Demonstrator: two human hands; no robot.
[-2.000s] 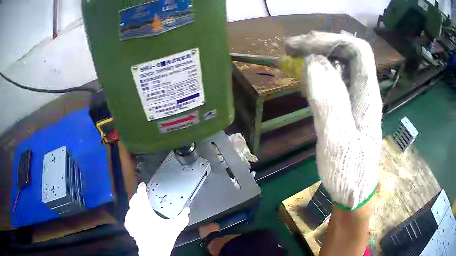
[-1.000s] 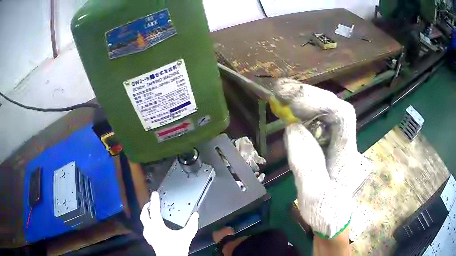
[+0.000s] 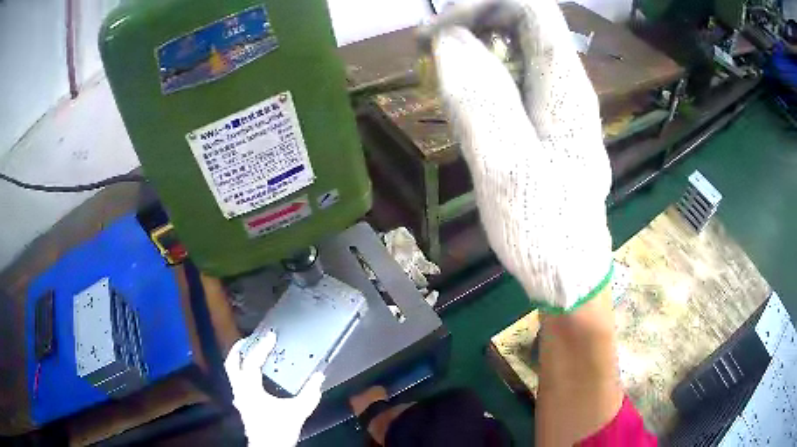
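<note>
A silver sheet-metal part (image 3: 313,327) with small dark holes lies on the grey slotted machine table (image 3: 384,327), its far end under the tap chuck (image 3: 303,262). The green tapping machine head (image 3: 240,131) stands above it. My left hand (image 3: 273,393), in a white glove, grips the part's near left edge. My right hand (image 3: 529,148), in a white knit glove with a green cuff, is raised high at the right of the head, fingers curled round the lever grip, which is mostly hidden and blurred.
A stack of silver parts (image 3: 98,336) and a dark slim tool (image 3: 44,323) lie on the blue sheet (image 3: 157,301). Pale plywood (image 3: 668,297) at right bears more parts (image 3: 699,201). Crumpled off-white rags (image 3: 406,257) lie beside the machine table. A brown workbench (image 3: 629,61) stands behind.
My right hand has come down with the lever and gone up again. My left hand stays at the part, which sits at a slightly changed angle. The whole view has shifted.
</note>
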